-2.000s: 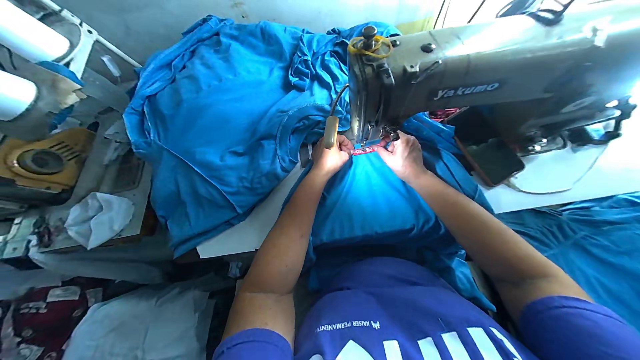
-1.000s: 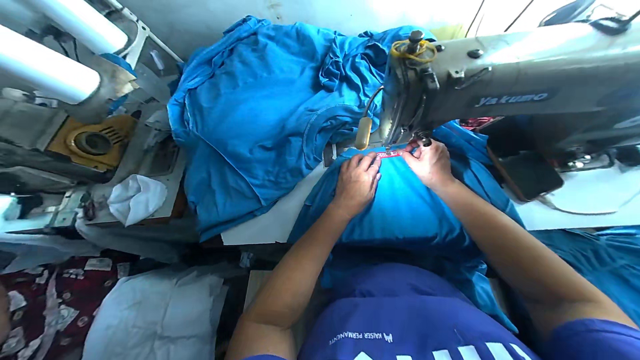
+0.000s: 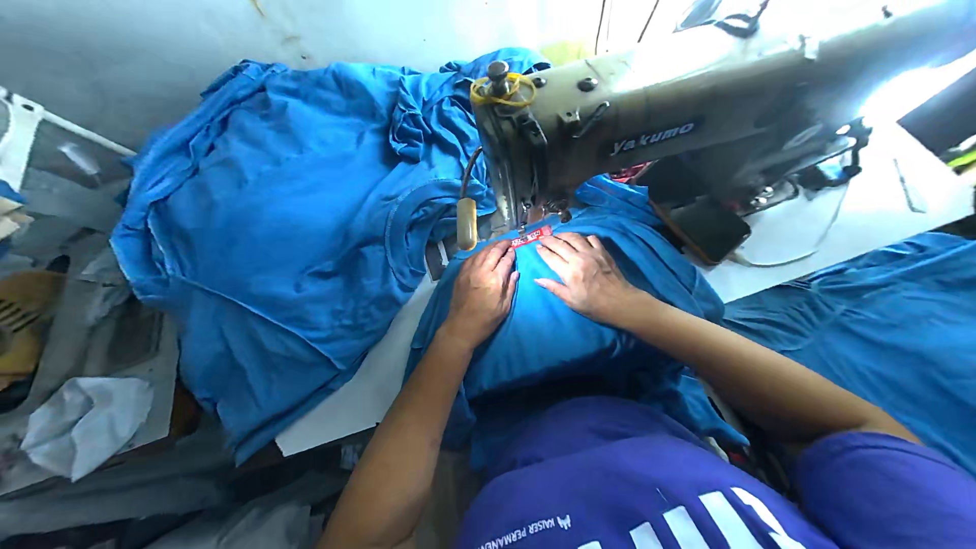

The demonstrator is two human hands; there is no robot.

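A Yakumo sewing machine (image 3: 633,114) reaches in from the right, its needle and presser foot just above a small red label (image 3: 531,237) that bears writing. The label lies on blue fabric (image 3: 534,343) spread under the machine head. My left hand (image 3: 485,290) rests flat on this fabric, fingertips at the label's left end. My right hand (image 3: 583,276) lies on the fabric at the label's right end, fingers spread a little. Neither hand grips the cloth visibly. A tan lever (image 3: 467,223) hangs at the left of the presser foot.
Blue garments (image 3: 282,221) are heaped on the white table (image 3: 335,415) at the left, against the wall. More blue fabric (image 3: 877,328) lies at the right. A dark phone-like object (image 3: 705,229) sits below the machine arm. A white cloth (image 3: 88,427) lies by a yellow machine part (image 3: 23,328) at far left.
My left hand has gone from pinching near the label's left end to lying flat on the cloth. My right hand's fingers, earlier bent at the label's right end, are now laid out on the fabric.
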